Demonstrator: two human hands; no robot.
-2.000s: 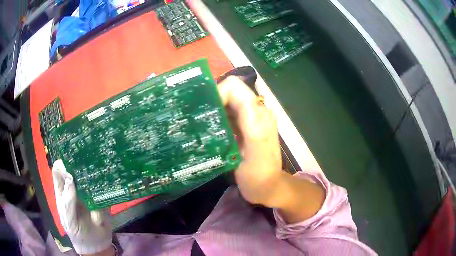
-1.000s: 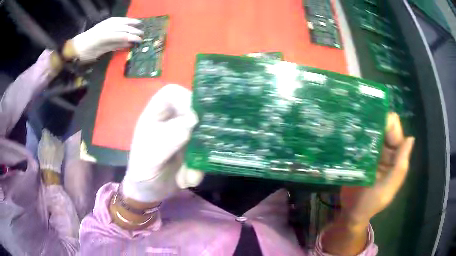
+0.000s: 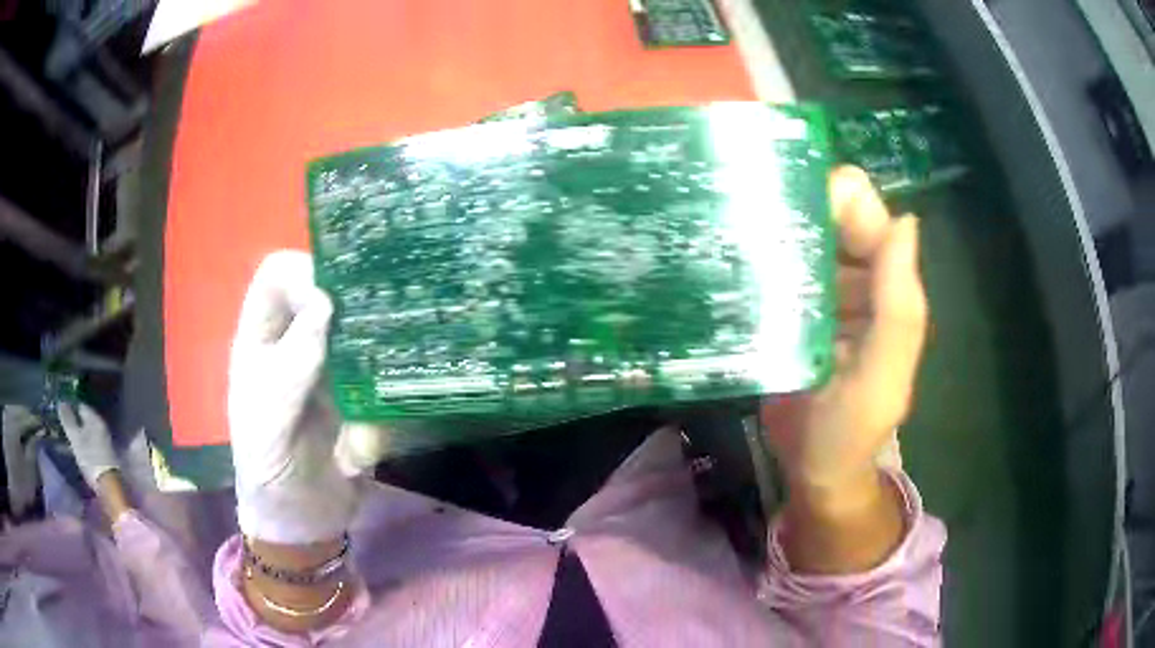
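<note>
A green circuit board (image 3: 570, 253) is held up in front of me, its flat solder side towards me, with a bright glare near its right end. My left hand (image 3: 289, 392), in a white glove, grips its left edge. My right hand (image 3: 861, 329), bare, grips its right edge. The board's other side is hidden. The view is slightly blurred.
A red-orange mat (image 3: 253, 152) lies behind the board. Part of another board (image 3: 538, 109) shows behind the held one, and one more (image 3: 681, 20) lies at the mat's far edge. Boards (image 3: 887, 146) sit on the green conveyor (image 3: 1001, 380). Another person's gloved hand (image 3: 89, 443) is at left.
Both my hands now hold the board by its ends, more level than two seconds ago. The glare has moved to its right end. The other person's hand and the board under it have left the mat.
</note>
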